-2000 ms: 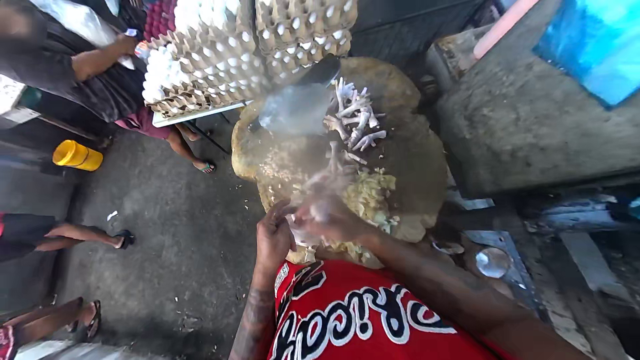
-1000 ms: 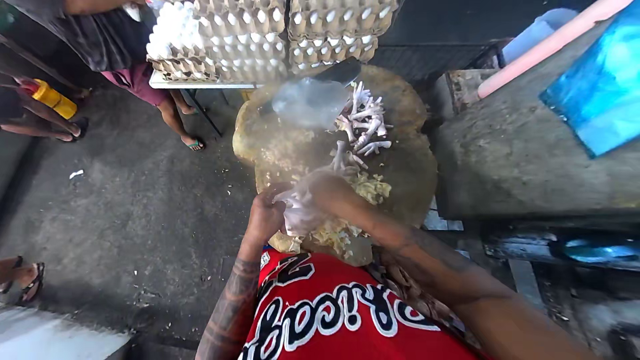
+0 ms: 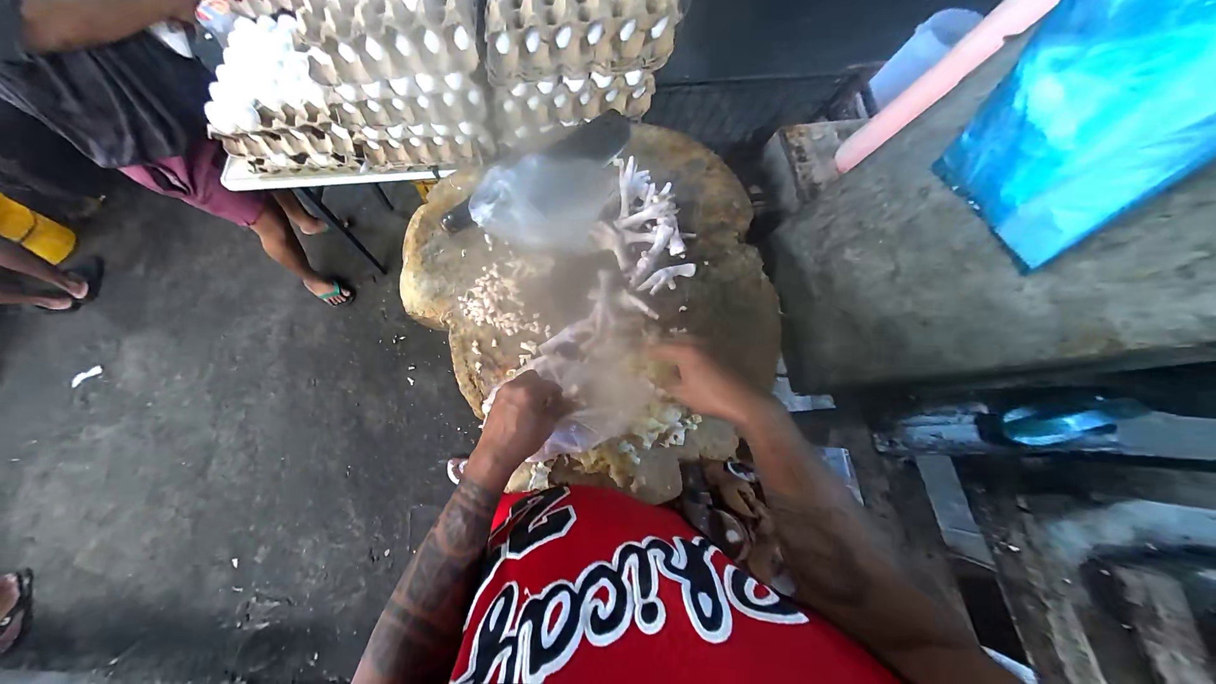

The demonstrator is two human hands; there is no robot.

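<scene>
My left hand (image 3: 524, 413) grips the edge of a clear plastic bag (image 3: 579, 427) over the near side of a thick wooden chopping block (image 3: 736, 313). My right hand (image 3: 698, 380) is blurred at the bag's right side; its fingers and anything in them cannot be made out. Chicken feet (image 3: 651, 228) lie in a heap on the block's far right part. Beside them another clear plastic bag (image 3: 546, 199) lies over a dark blade (image 3: 598, 138), probably a cleaver. Small pale scraps (image 3: 494, 302) are scattered at left, and yellowish pieces (image 3: 655, 427) lie near my hands.
Stacked cardboard egg trays (image 3: 399, 95) full of white eggs stand on a white table (image 3: 285, 179) beyond the block. A person (image 3: 104, 95) stands at the left of it. At right are a concrete counter (image 3: 902, 285), a blue plastic sheet (image 3: 1092, 123) and a pink pipe (image 3: 940, 85).
My right hand has moved away from my left, to the right. The plastic bag between them now looks more spread out. The view has shifted somewhat.
</scene>
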